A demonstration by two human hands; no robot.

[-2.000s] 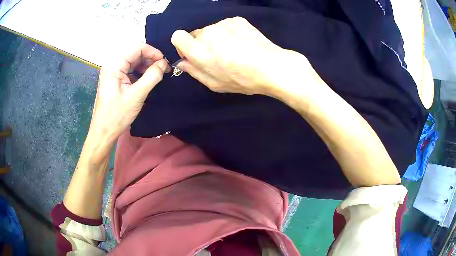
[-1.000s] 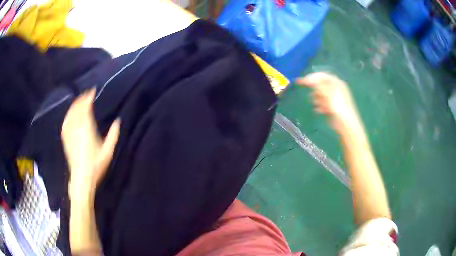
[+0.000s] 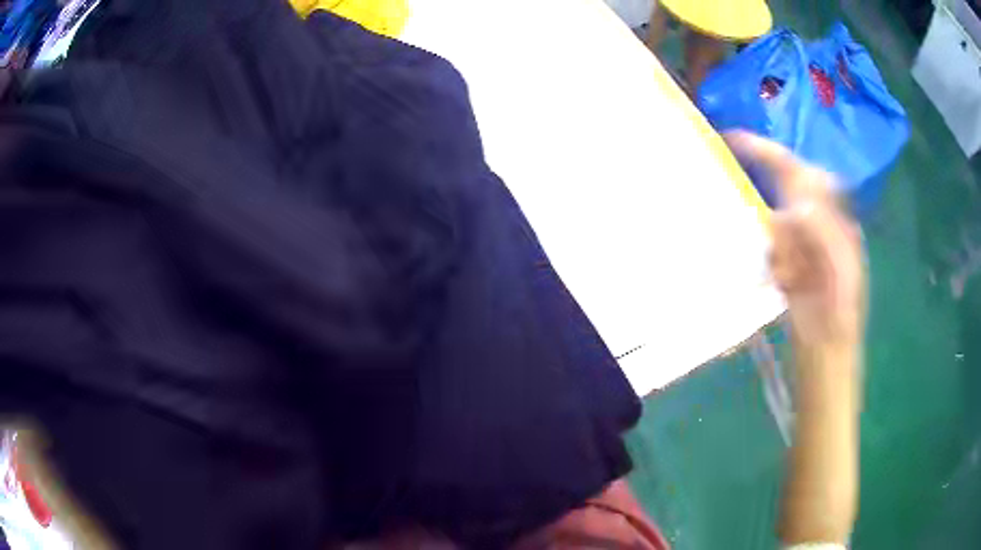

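Note:
The dark navy garment (image 3: 355,290) lies in a large heap over the table and my lap, blurred in parts. A short dark thread (image 3: 629,353) shows against the white table beside the garment's right edge. My right hand (image 3: 814,242) is raised at the right, off the cloth, near the table's yellow edge. It is blurred, with a finger pointing up-left and the others curled; whether it holds a needle or thread cannot be seen. Only part of my left forearm (image 3: 70,494) shows at the lower left; the left hand itself is not visible.
The white table (image 3: 602,183) has a yellow edge. Yellow cloth (image 3: 371,13) lies at the top. A blue plastic bag (image 3: 807,107) stands on the green floor (image 3: 925,322) beyond the right hand. A yellow round stool top (image 3: 723,15) is behind it. The pink apron (image 3: 613,526) shows below.
The view has swung over the table's right part. The garment is bunched further left and exposes more tabletop. My left hand has gone out of sight; my right hand remains raised at the right.

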